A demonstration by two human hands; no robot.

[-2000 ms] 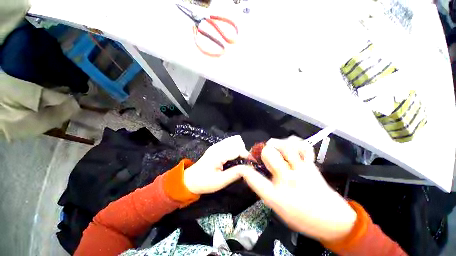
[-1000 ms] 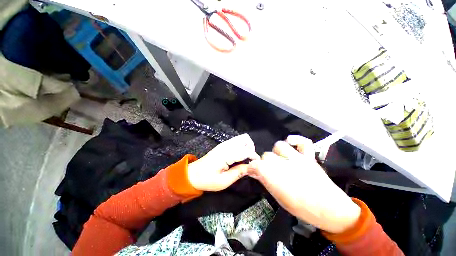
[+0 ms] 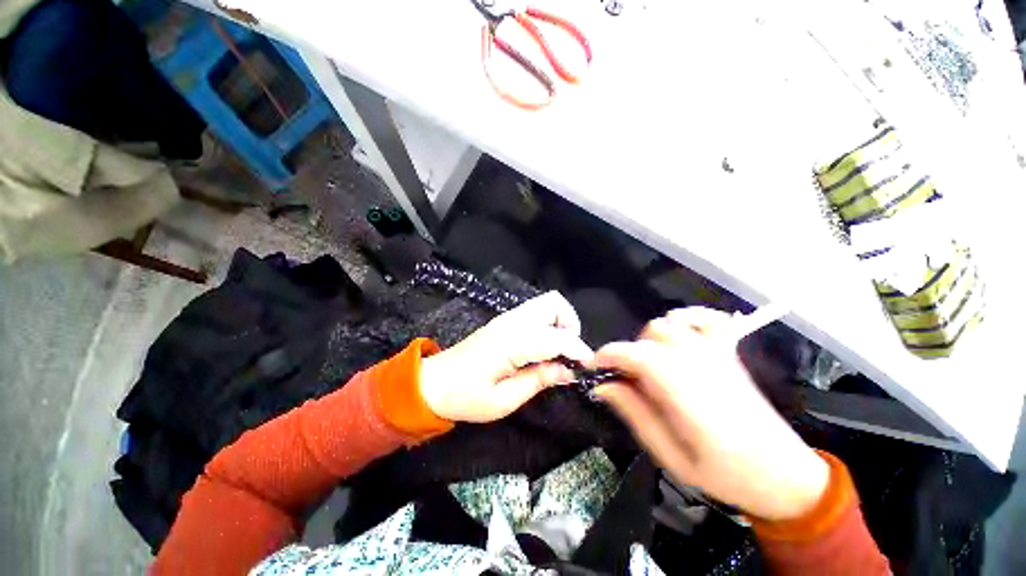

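Note:
A black garment (image 3: 281, 360) fills the lap. A glittering dark beaded trim (image 3: 467, 287) runs along its edge up to the hands. My left hand (image 3: 506, 360) pinches the trim edge between thumb and fingers. My right hand (image 3: 703, 394) is slightly blurred, with its fingertips at the same short stretch of beaded edge, close to the left fingertips. No needle or thread can be made out. A white strip (image 3: 763, 320) at the table edge lies beside the right hand's fingers and is partly hidden by it.
The white table (image 3: 630, 146) holds red-handled scissors (image 3: 534, 54), yellow-green striped bundles (image 3: 878, 180) and a grey glittering heap (image 3: 943, 56). A blue stool (image 3: 253, 96) stands at upper left, beside a person's dark-clothed leg (image 3: 84, 73). A table leg (image 3: 383, 141) stands ahead.
The view has shifted, so the scissors and bundles sit further right. The fingertips have parted slightly, and the beaded edge shows between them again. Both hands stay at the garment.

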